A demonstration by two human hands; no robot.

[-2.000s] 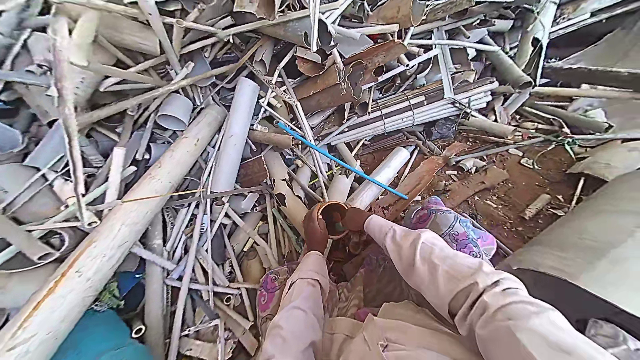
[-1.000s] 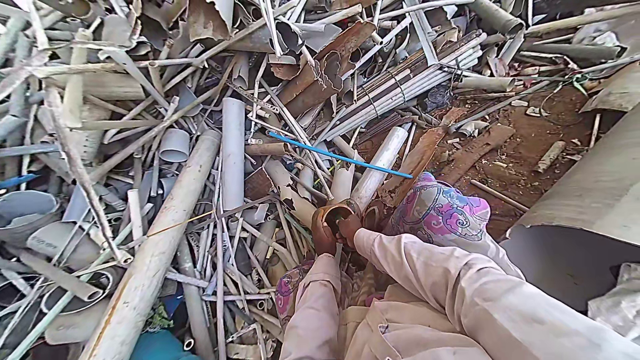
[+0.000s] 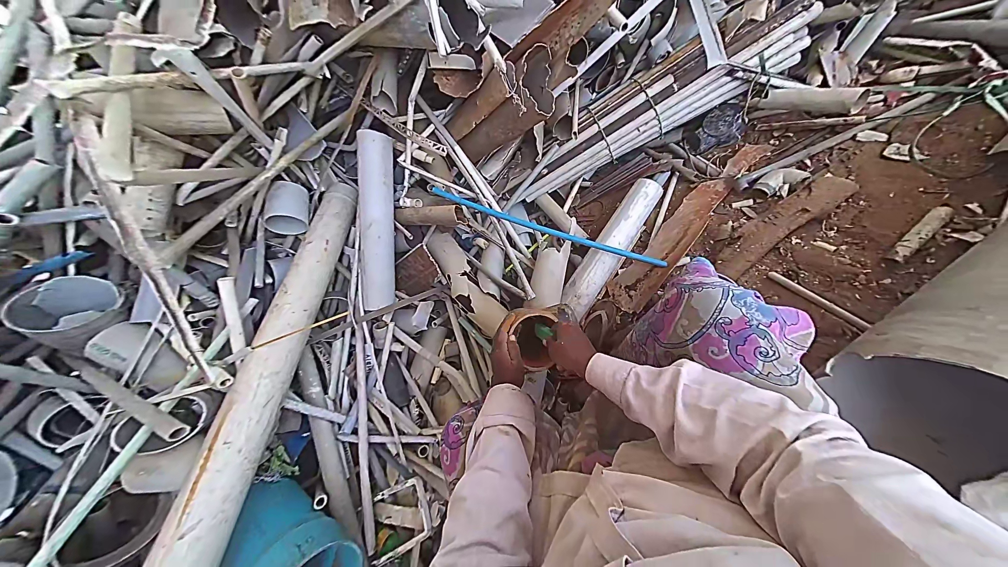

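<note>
My left hand [image 3: 508, 356] grips the left side of a brown, round-mouthed pipe piece [image 3: 526, 318], held low between my knees. At its right rim is my right hand [image 3: 568, 346], fingers curled at the opening. A small green thing [image 3: 543, 331] shows by the right fingertips; what it is I cannot tell. Just beyond the pipe piece lie a white pipe [image 3: 614, 246] and a thin blue tube [image 3: 551, 231]. Patterned cloth [image 3: 728, 335] covers my right knee. The far end of the pipe piece is hidden.
Scrap plastic pipes lie heaped ahead and left, among them a long beige pipe [image 3: 264, 378] and a grey pipe [image 3: 376, 220]. A bundle of thin pipes [image 3: 669, 98] lies ahead. At right, a large grey pipe [image 3: 937, 315] rests by bare soil [image 3: 882, 236]. A turquoise plastic piece [image 3: 287, 524] sits lower left.
Both hands have stayed at the pipe piece, which now shows its round opening more plainly than one second ago. The green thing at the right fingertips has come into sight. The view has shifted somewhat.
</note>
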